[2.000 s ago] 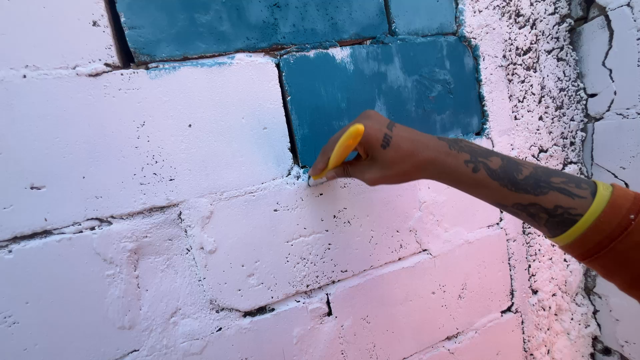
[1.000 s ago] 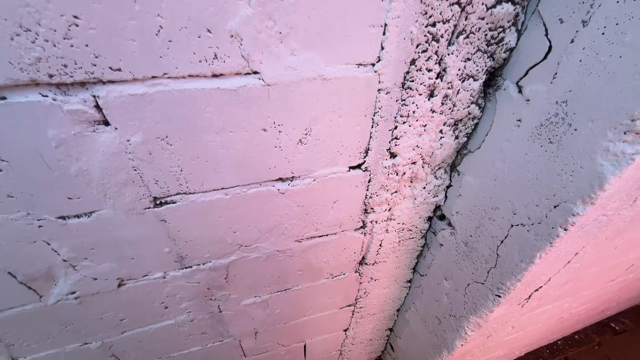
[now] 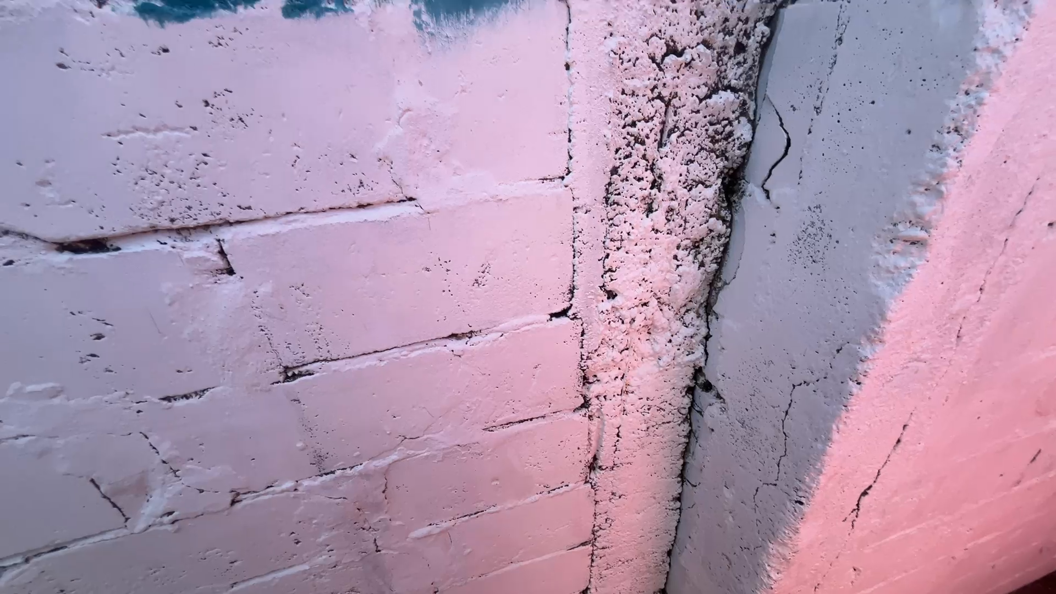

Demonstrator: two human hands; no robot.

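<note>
Neither my left hand nor my right hand shows in the head view now. A painted block wall [image 3: 396,272] in pale pink and white fills the left and middle. Along its top edge lie patches of blue paint [image 3: 462,10] with ragged lower borders. Dark gaps run along several mortar joints, one of them a wide dark hole [image 3: 87,246] at the left. The brush with the yellow handle is out of view.
A rough, pitted mortar strip [image 3: 660,214] runs down the wall's right side, with a dark crevice beside it. Farther right is a cracked grey surface [image 3: 792,289] that meets a smoother pink one [image 3: 949,396].
My right hand, seen two seconds ago with a yellow-handled brush at the lower edge of a blue block, is out of view. The view has swung down and to the right.
</note>
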